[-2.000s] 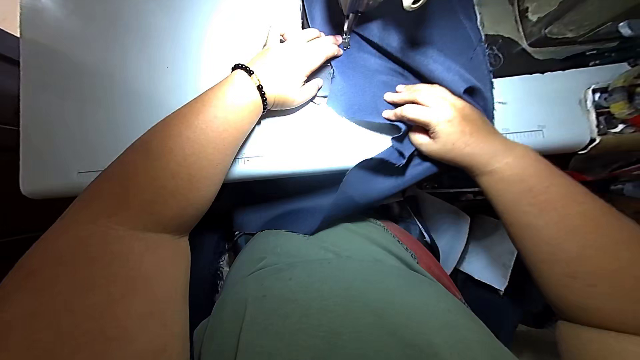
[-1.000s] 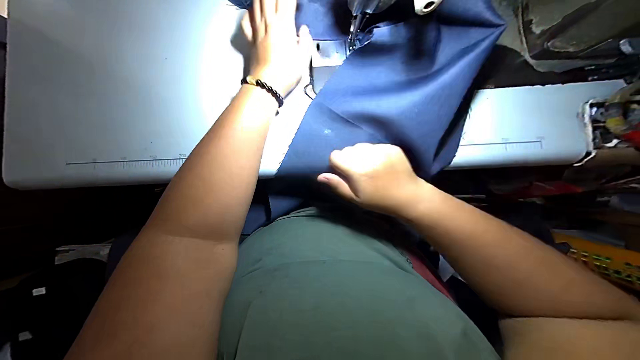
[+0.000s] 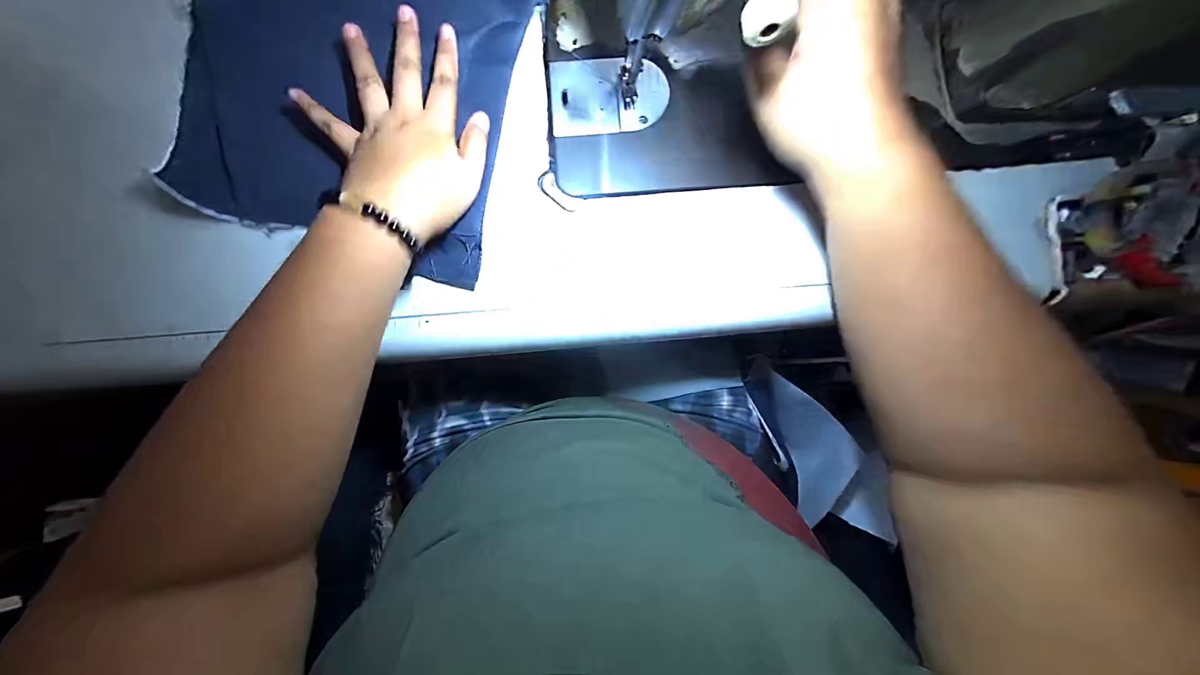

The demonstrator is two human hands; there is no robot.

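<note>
My left hand (image 3: 408, 159), with a beaded bracelet at the wrist, lies flat with fingers spread on a navy blue cloth (image 3: 253, 122). The cloth rests on the pale sewing table (image 3: 600, 253), left of the machine's needle plate (image 3: 600, 98). Above that plate stands the presser foot (image 3: 631, 84), with no cloth beneath it. My right hand (image 3: 806, 94) is raised at the right of the machine bed (image 3: 712, 131), beside a white round part (image 3: 767, 21). It is blurred and cut off by the top edge, so its fingers and any hold are unclear.
A dark bundle of material (image 3: 1050, 56) lies at the upper right. Cluttered scraps (image 3: 1125, 225) sit beyond the table's right end. Pale grey cloth pieces (image 3: 816, 450) hang below the table's front edge, near my lap.
The navy cloth has moved left, off the needle area and the front edge. My left hand now lies spread on it. My right hand has left the cloth and moved up and right.
</note>
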